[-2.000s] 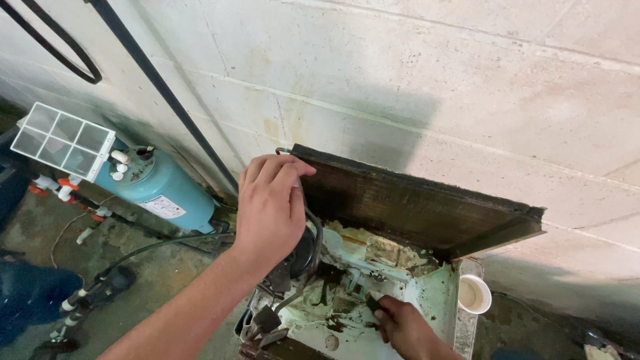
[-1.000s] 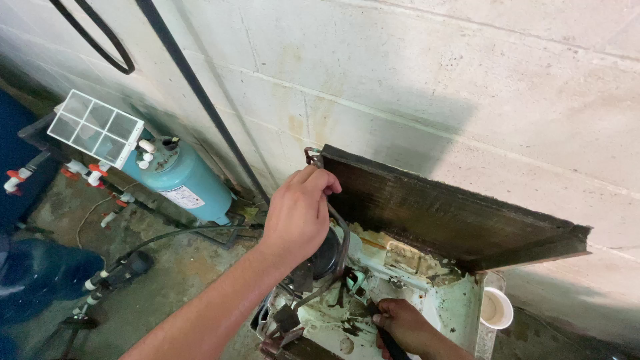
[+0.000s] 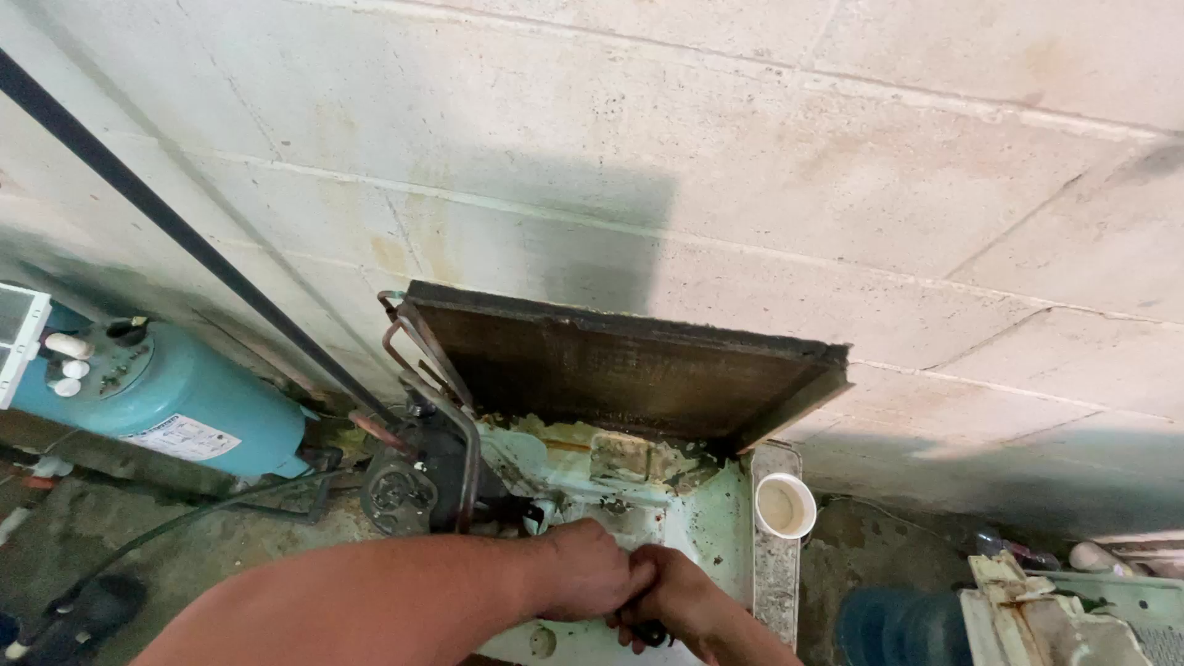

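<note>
My left hand (image 3: 592, 569) is closed in front of my right hand (image 3: 657, 592), the two touching low over a dirty white metal base pan (image 3: 717, 527). A dark handle pokes out beneath the right hand's fingers; the rest of that tool is hidden. What the left hand grips, if anything, is hidden too. Behind the hands a dark, grimy finned coil panel (image 3: 610, 370) stands tilted against the wall. Bent copper pipes (image 3: 462, 416) rise at its left end, beside a black compressor (image 3: 407, 490).
A white cup (image 3: 784, 506) stands on the pan's right ledge. At left are a blue tank (image 3: 203, 398) and a black pole (image 3: 176, 227) against the block wall (image 3: 740, 185). Rusty scrap parts (image 3: 1045, 610) and a blue plastic bottle (image 3: 902, 624) lie at the lower right.
My left hand has left the upper left corner of the coil panel and come down against my right hand. The view has shifted.
</note>
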